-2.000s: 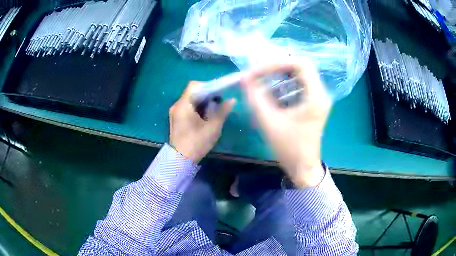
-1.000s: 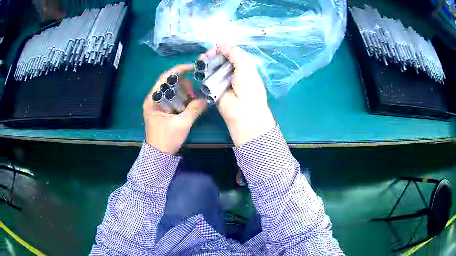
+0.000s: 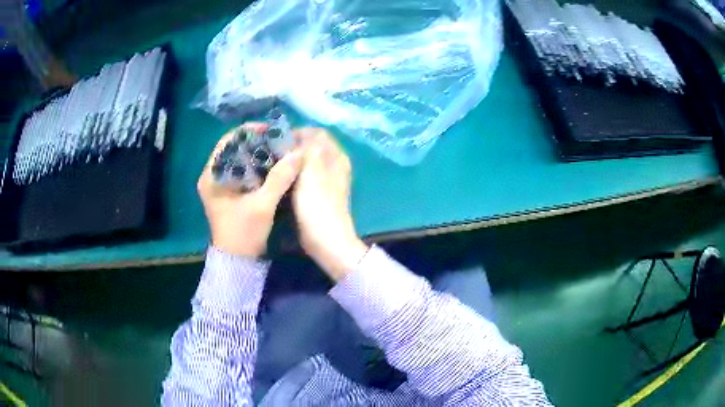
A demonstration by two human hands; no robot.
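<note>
My left hand (image 3: 238,203) is closed around a bundle of silver tubes (image 3: 253,155), their dark round open ends facing up toward me. My right hand (image 3: 322,191) is against the right side of the bundle, its fingertips at the tubes beside my left thumb. Whether it grips a tube is hidden by its own fingers. The bundle is above the green bench top, just in front of the clear plastic bag (image 3: 381,71). The tube ends are slightly blurred.
A black tray (image 3: 87,199) with a row of slim silver tubes stands at the left. Another black tray (image 3: 620,119) with similar tubes stands at the right. The bench edge (image 3: 477,219) runs in front of me. A black round stool (image 3: 707,290) is at the lower right.
The tubes seen in my right hand a second ago are now together with those in my left hand as one bundle. My hands are close together. The whole view has shifted and tilted.
</note>
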